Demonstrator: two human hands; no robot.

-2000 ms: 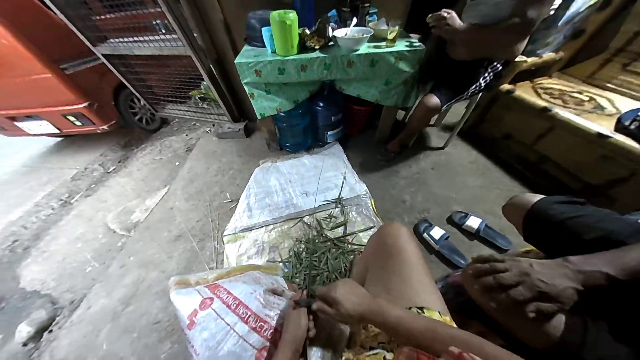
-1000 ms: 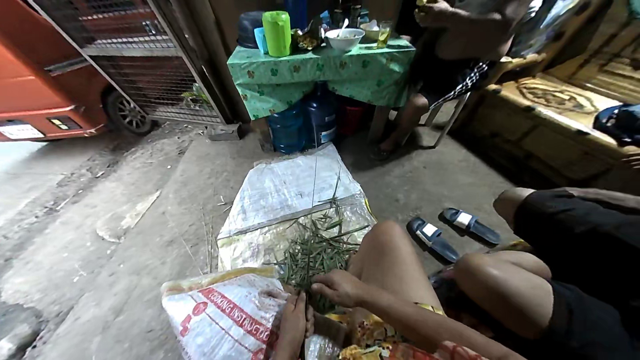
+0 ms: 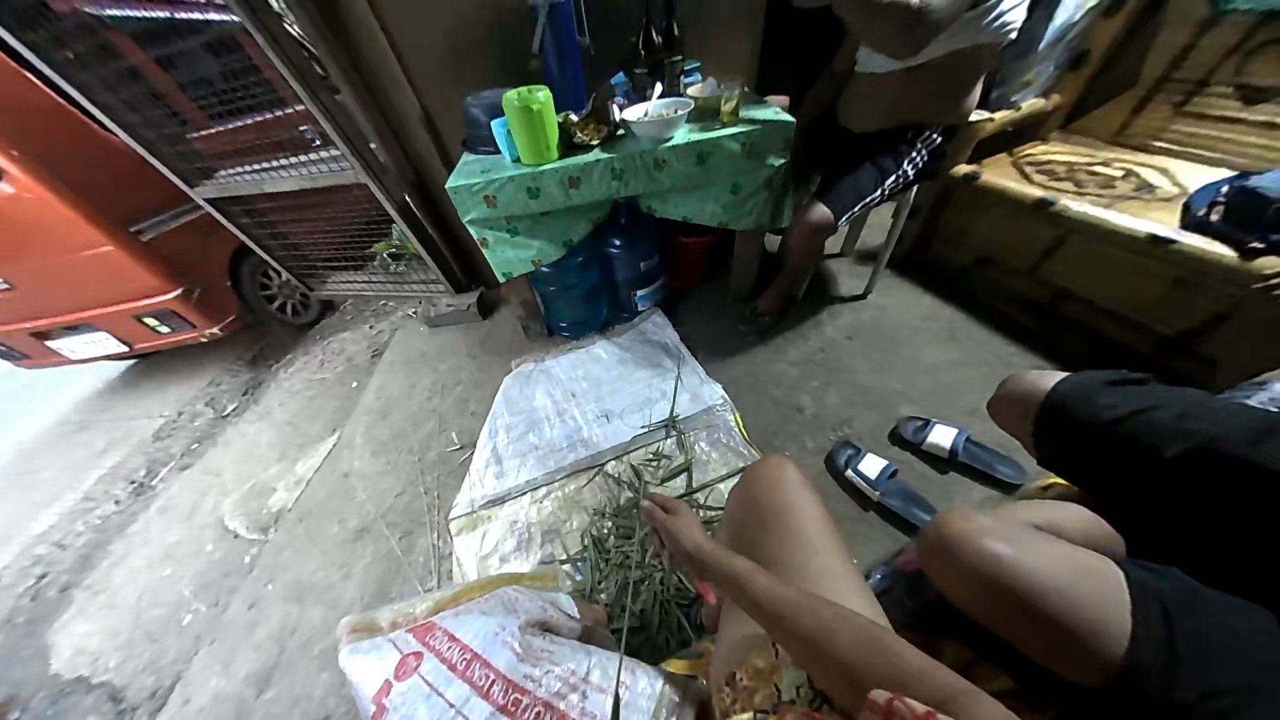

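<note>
My right hand (image 3: 678,528) reaches over a heap of narrow green leaves (image 3: 640,575), thumb and fingertips pinched at the upper part of a long thin leaf strip (image 3: 625,625). That strip runs down past the edge of a white woven sack with red print (image 3: 500,650). My left hand cannot be made out; a dim patch of skin shows between sack and leaves, and whether it is hand or foot is unclear. The leaves lie on a flattened, pale woven sack (image 3: 590,400) on the concrete floor, beside my bare knee (image 3: 780,500).
Dark slide sandals (image 3: 880,485) lie right of my knee, near another person's bent legs (image 3: 1040,570). Ahead stands a table with a green cloth (image 3: 640,180), blue water jugs (image 3: 635,260) beneath it. Someone sits at its right. An orange vehicle (image 3: 100,250) is at left.
My right hand has moved forward over the leaves, away from the printed sack's edge. My left hand, seen beside it earlier, is no longer distinct. The neighbour's hand has left their knee since the oldest frame.
</note>
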